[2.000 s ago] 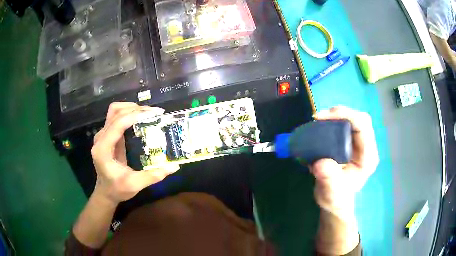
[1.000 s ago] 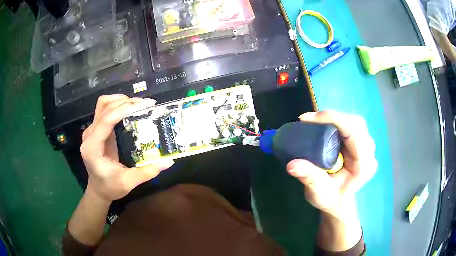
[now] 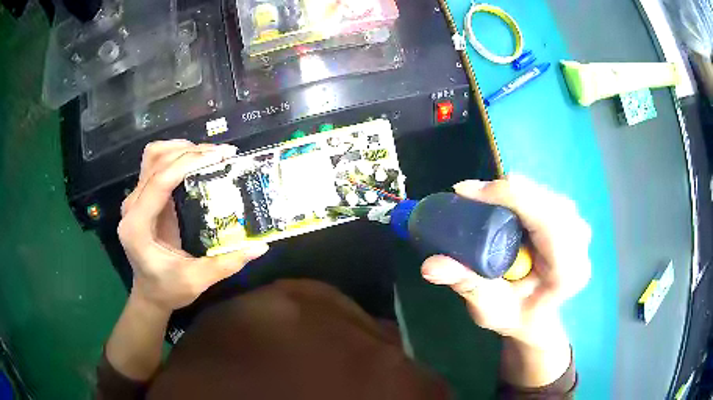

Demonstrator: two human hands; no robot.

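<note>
My left hand (image 3: 168,234) grips the left end of a circuit board (image 3: 301,183), fingers along the top edge and thumb along the bottom. The board is held in the air in front of the test fixture, its component side up. My right hand (image 3: 532,266) holds a large screwdriver (image 3: 465,233) with a dark navy handle and blue collar. Its front end is at the lower right of the board, beside thin wires; the exact tip contact cannot be made out. A yellow-orange handle end (image 3: 519,265) shows beside the navy handle in the same hand.
Behind the board stands the black test fixture (image 3: 352,98), with clear plates (image 3: 117,51) at left, another board (image 3: 313,23) in the right nest and a red power switch (image 3: 444,112). Right: tape roll (image 3: 467,39), marker pen (image 3: 517,83), lime-green sleeve (image 3: 618,80), small boards (image 3: 639,107).
The board and my left hand have shifted slightly left and up. My right hand has moved the screwdriver left, closer to the board's right end, and its handle is tilted more.
</note>
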